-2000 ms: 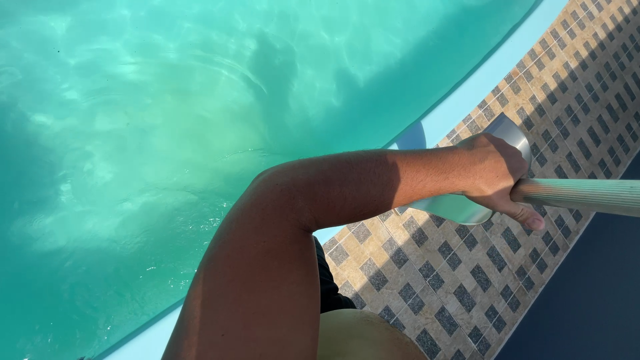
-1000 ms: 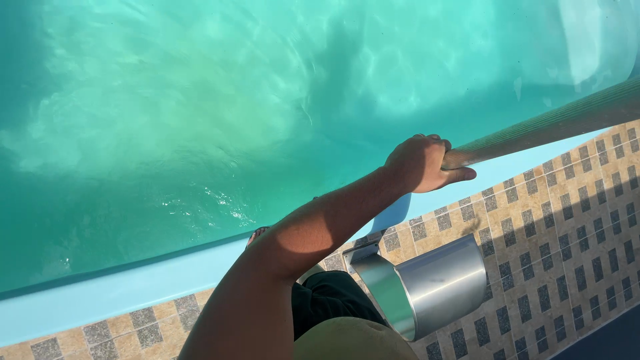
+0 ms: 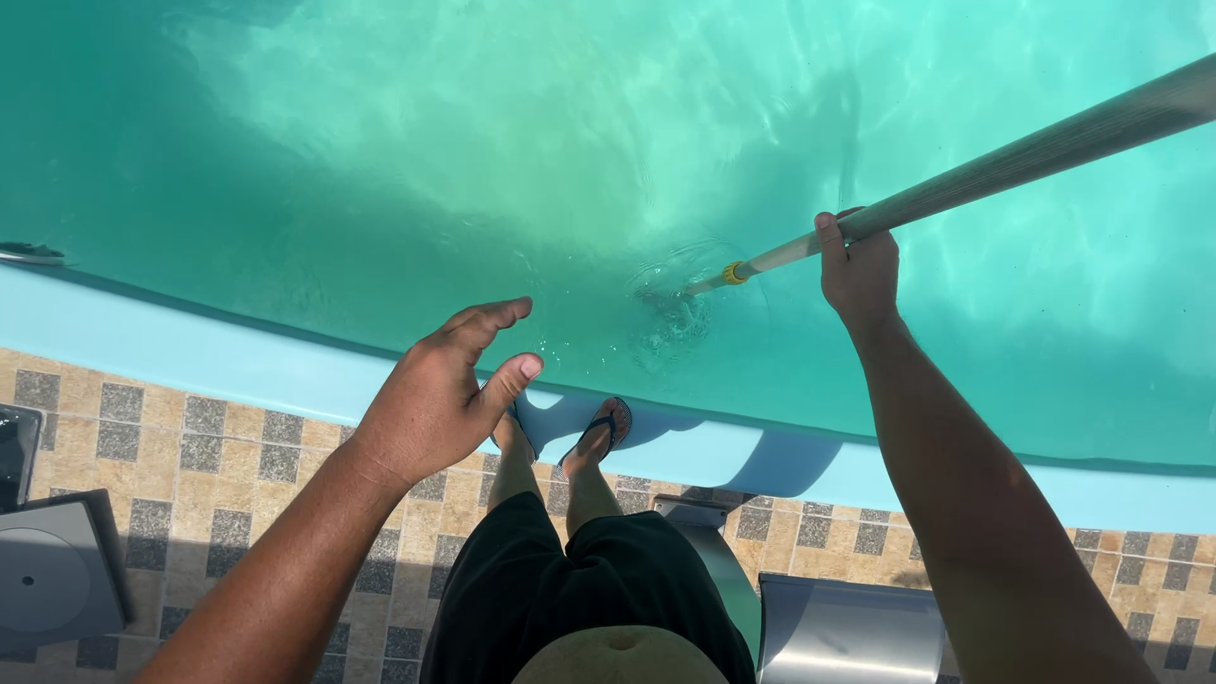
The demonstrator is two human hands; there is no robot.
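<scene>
My right hand [image 3: 863, 266] grips a long metal telescopic pole [image 3: 1007, 176] that slants from the upper right down into the green pool water [image 3: 427, 142]. Near its lower end the pole has a yellow locking collar [image 3: 734, 274]. Ripples ring the spot where it enters the water, and whatever is at its submerged end is hidden. My left hand [image 3: 442, 389] is held over the pool's edge, fingers and thumb apart, with nothing in it.
Both my feet, in flip-flops [image 3: 613, 423], stand on the light blue pool rim [image 3: 237, 356]. Behind it lies checkered tile paving [image 3: 233, 494]. A curved stainless steel fixture [image 3: 850, 632] stands beside my legs. At the left are a grey square lid [image 3: 47, 570] and a dark-framed opening [image 3: 19, 456].
My left hand has come into view, open. The pole, earlier seen only in part, now shows its lower stretch entering the water. The view has shifted so that both feet are visible.
</scene>
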